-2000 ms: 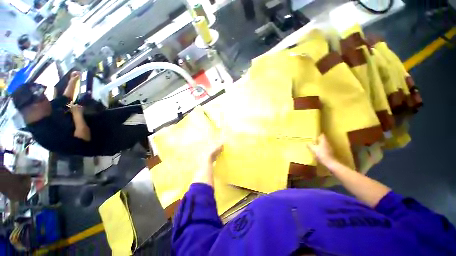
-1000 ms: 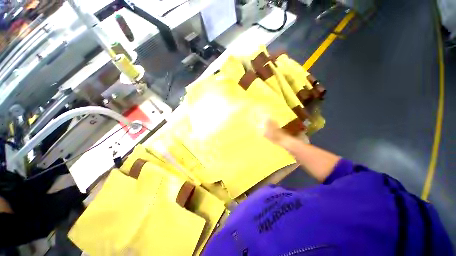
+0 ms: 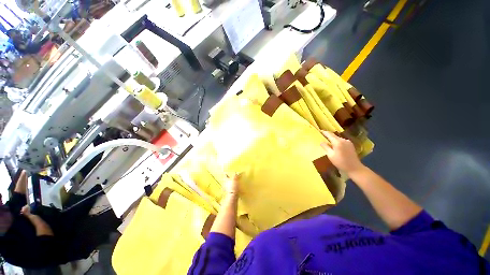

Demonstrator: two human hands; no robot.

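A large yellow panel [image 3: 285,177] lies flat in front of me, with a brown trim patch [image 3: 324,165] near its right edge. My right hand [image 3: 341,153] is at the panel's upper right edge, its fingers closed on that edge. My left hand [image 3: 232,185] lies at the panel's left side; its fingers are blurred and I cannot tell if they grip. More yellow panels [image 3: 156,236] with brown trim overlap at the lower left. A row of folded yellow panels [image 3: 328,96] with brown ends lies beyond my right hand.
A white curved tube [image 3: 102,144] arches beside a red plate [image 3: 164,145] at the left. Yellow thread cones [image 3: 148,98] stand behind. A person in black [image 3: 53,231] is at the left edge. Dark floor with a yellow line [image 3: 376,40] lies to the right.
The view has swung toward the right. The panels at the left now lie apart from the large panel. My left hand, out of sight one second ago, is back; my right hand has moved to the panel's edge.
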